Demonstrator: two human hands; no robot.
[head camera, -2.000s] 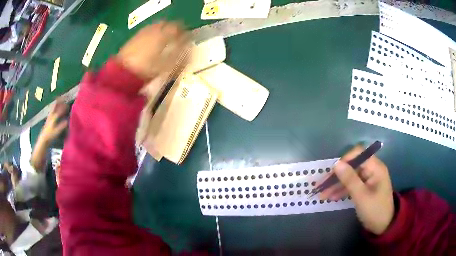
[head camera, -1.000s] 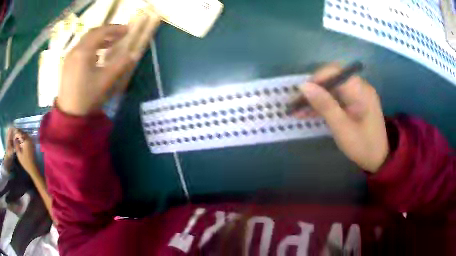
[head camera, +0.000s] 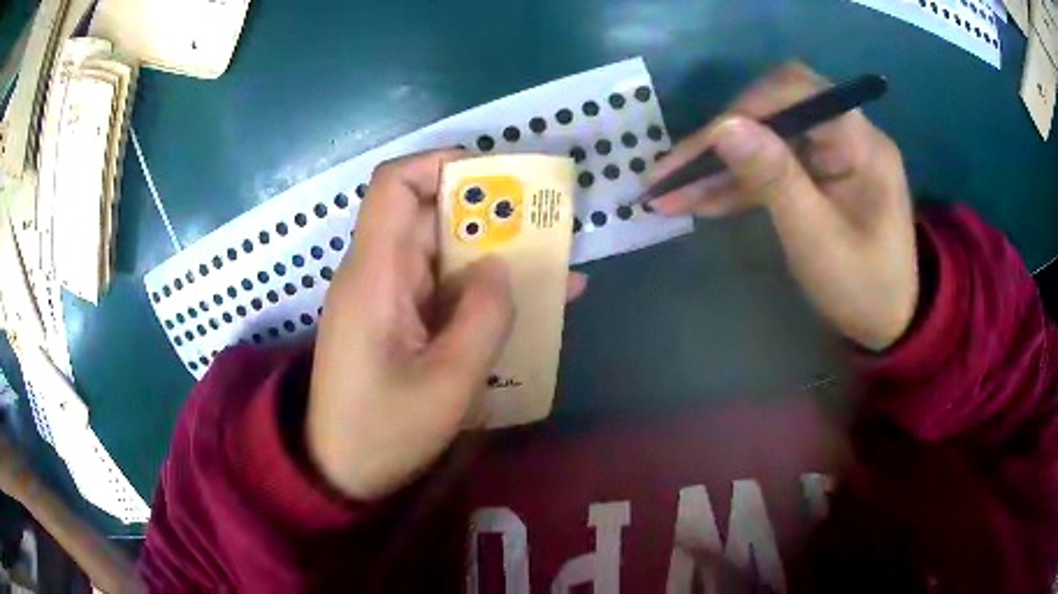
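My left hand (head camera: 400, 313) holds a cream phone back cover (head camera: 528, 319) over the dotted sheet, thumb on its face. Its yellow camera area (head camera: 485, 211) is at the top, with two dark round spots and one paler-centred spot. My right hand (head camera: 812, 186) holds dark tweezers (head camera: 772, 137) like a pen. The tips are at the bottom row of dots near the right end of the white sheet (head camera: 249, 250). Whether the tips grip a dot cannot be told. The cover and my left hand hide the middle of the sheet.
Stacked cream covers (head camera: 87, 174) lie at the left, with another cover (head camera: 174, 29) at the top left. More dotted sheets (head camera: 951, 23) and a cream piece (head camera: 1042, 75) are at the upper right. Another person's arm (head camera: 70, 522) shows at the lower left. A thin pale line (head camera: 154, 186) crosses the table.
My left hand has come from the pile at the left to the middle, now with a cover in it. My right hand has stayed by the sheet's right end. The view has shifted closer to the sheet.
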